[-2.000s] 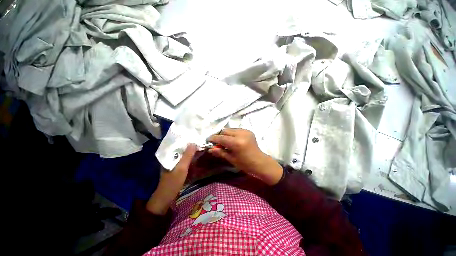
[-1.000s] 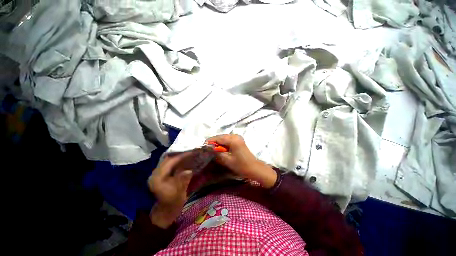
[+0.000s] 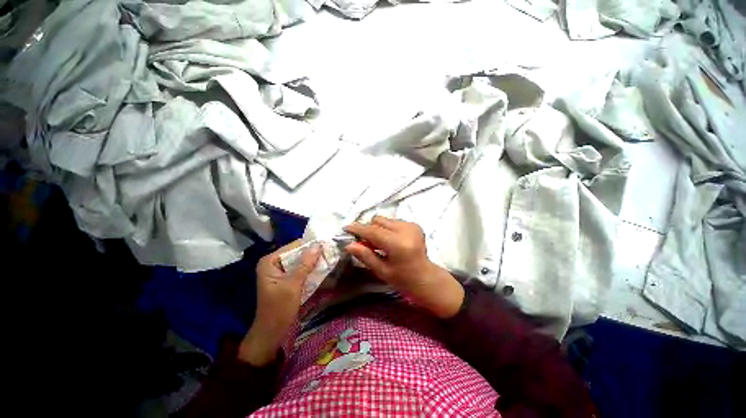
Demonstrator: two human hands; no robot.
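Observation:
A pale grey-white garment (image 3: 544, 237) lies over the table's near edge, its buttoned strip hanging down at the right. Its sleeve runs left to my hands. My left hand (image 3: 282, 282) is shut on the sleeve's cuff (image 3: 319, 273), pinched between thumb and fingers. My right hand (image 3: 397, 249) is shut on the thread snips (image 3: 357, 245). Only a bit of their orange-red grip and the short blades show, at the cloth beside my left thumb. The rest of the snips is hidden in my fist.
Heaped pale garments (image 3: 180, 147) lie at the left, over the table edge. More pale garments (image 3: 695, 180) lie at the right and far side. The white table (image 3: 368, 65) shows between them. A checked apron (image 3: 384, 367) covers my lap. Blue surfaces show below the table edge.
The cuff first lay flat with its button showing. My left hand then turned and blurred with it, and now holds it folded, closer to the snips. My right hand has moved only slightly.

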